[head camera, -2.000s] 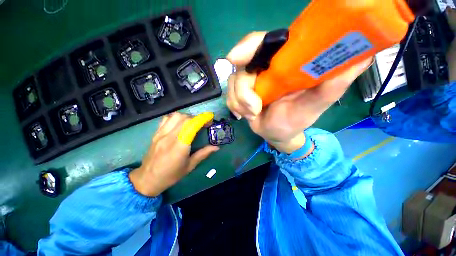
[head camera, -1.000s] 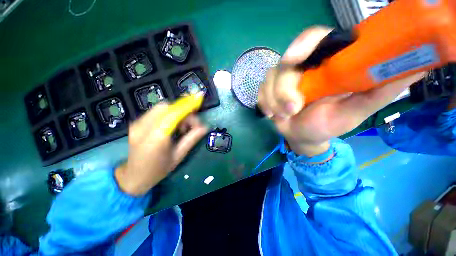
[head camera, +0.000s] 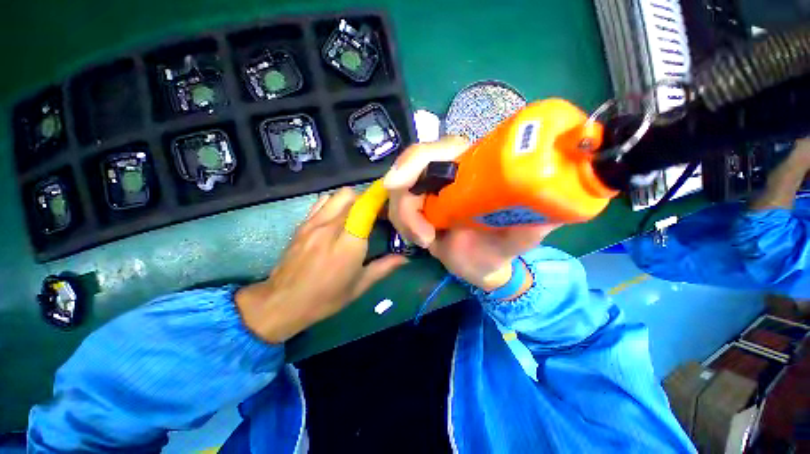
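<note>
My right hand (head camera: 462, 222) is shut around the orange electric screwdriver (head camera: 524, 173), its nose end low near my left fingertips. A black square housing (head camera: 401, 246) lies on the green mat, mostly hidden by my hands. My left hand (head camera: 324, 257), with a yellow finger cot (head camera: 364, 209) on one finger, is beside the housing, thumb and finger around its left side. Whether the fingers grip it is hard to tell. The screwdriver tip is hidden.
A black tray (head camera: 222, 191) with housings in its pockets lies at the upper left. One housing (head camera: 60, 300) lies below it. A round screw dish (head camera: 484, 106), white round piece (head camera: 426, 125) and small white piece (head camera: 383, 306) are nearby. Another person's arm (head camera: 755, 239) is at right.
The screwdriver has come down and left over the housing. My left hand has moved from the tray's edge back to the housing. The view has shifted, and the coiled spring now shows.
</note>
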